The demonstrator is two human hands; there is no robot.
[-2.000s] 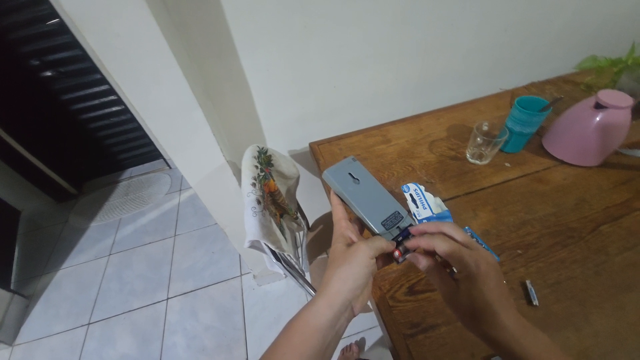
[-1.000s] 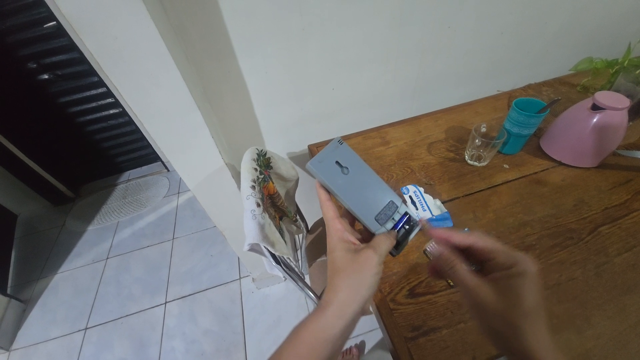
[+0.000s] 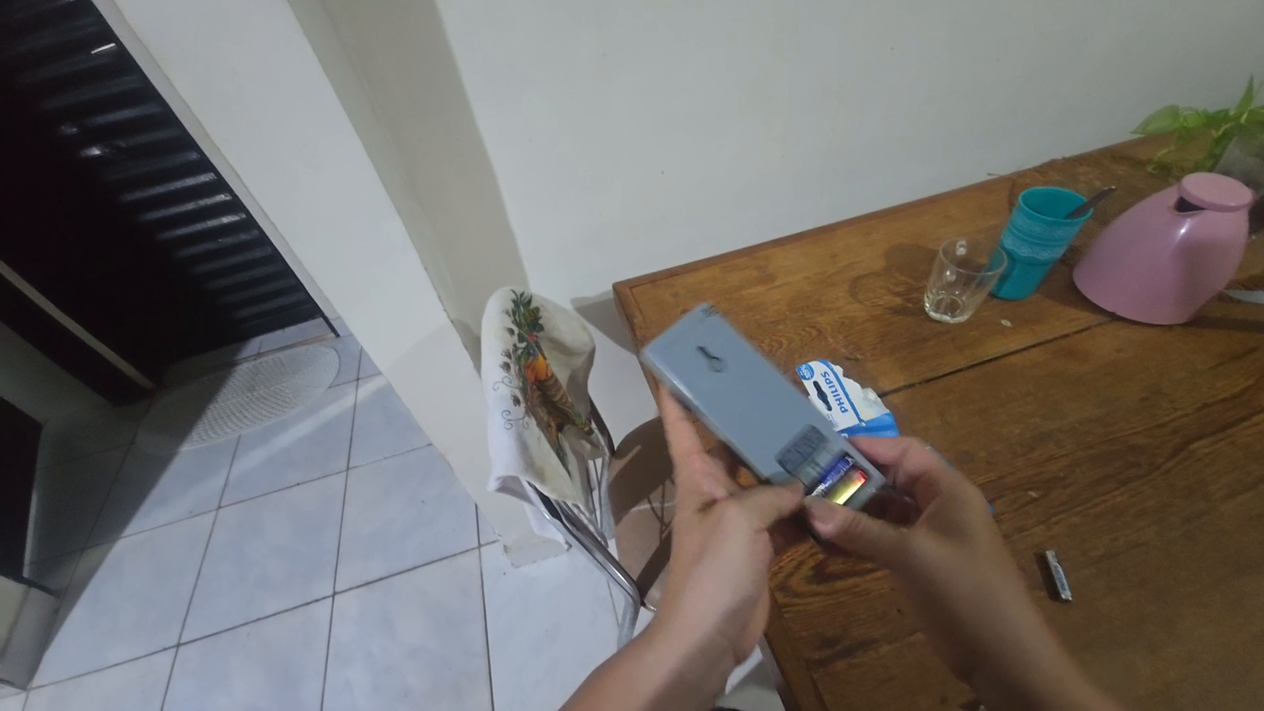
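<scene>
My left hand (image 3: 726,533) grips a grey plastic battery-powered device (image 3: 741,390) along its side, with the thumb near its lower end. The device has a keyhole-shaped slot in its back and an open battery compartment, where batteries (image 3: 841,480) show, one of them catching the light. My right hand (image 3: 908,513) closes around the lower end, its thumb at the edge of the compartment. Beyond the device lies a torn Philips battery blister pack (image 3: 847,397) on the wooden table. A loose small battery (image 3: 1058,576) lies on the tabletop to the right of my right hand.
On the wooden table (image 3: 1106,415) stand a clear glass (image 3: 956,286), a teal cup (image 3: 1035,247) holding a utensil, and a pink jug (image 3: 1165,252), with a green plant (image 3: 1200,128) behind. A metal-framed chair with a printed cloth (image 3: 538,395) stands left of the table, near the wall.
My right hand was apart from the device one second ago and now holds its lower end. The device remains in my left hand.
</scene>
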